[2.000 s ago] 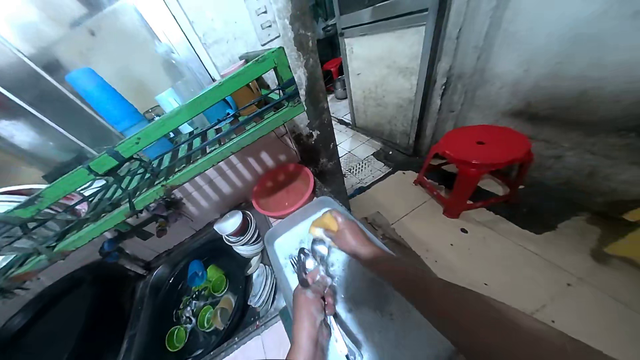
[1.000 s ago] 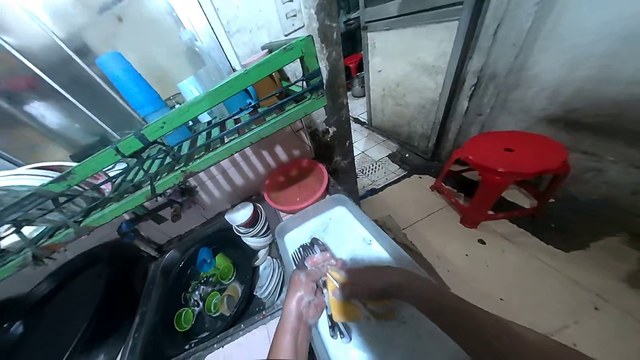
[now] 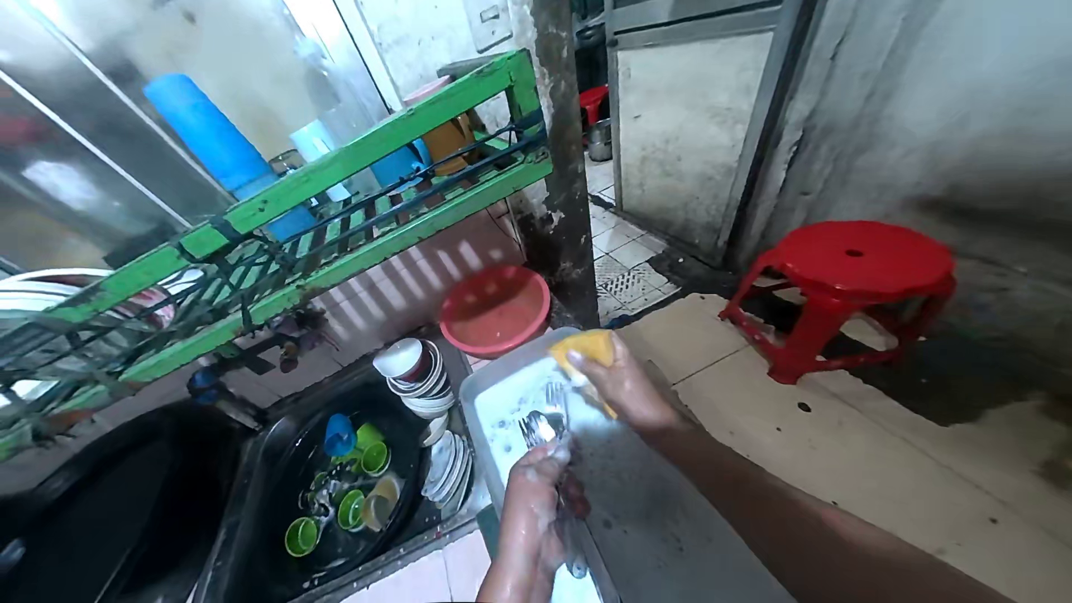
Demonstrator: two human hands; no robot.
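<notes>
My left hand [image 3: 536,494], wet and sudsy, is closed around a bunch of metal forks and spoons [image 3: 544,423], their heads pointing away from me. Handles stick out below the fist. My right hand [image 3: 632,381] grips a yellow sponge [image 3: 584,352] just above and to the right of the fork tines, apart from the cutlery. Both hands are over a grey-white plastic tub [image 3: 486,381] with whitish suds or water in it. The tub's lower part is hidden by my hands and forearm.
Left of the tub, a black sink [image 3: 280,448] holds green cups [image 3: 301,536]; stacked bowls [image 3: 414,377] and saucers [image 3: 448,473] line its edge. A red basin [image 3: 496,311] stands beyond the tub. A green rack [image 3: 360,159] hangs above; a red stool [image 3: 846,276] stands right.
My right hand has moved the sponge up and away from the cutlery, where it was one second ago. My left hand still holds the bunch.
</notes>
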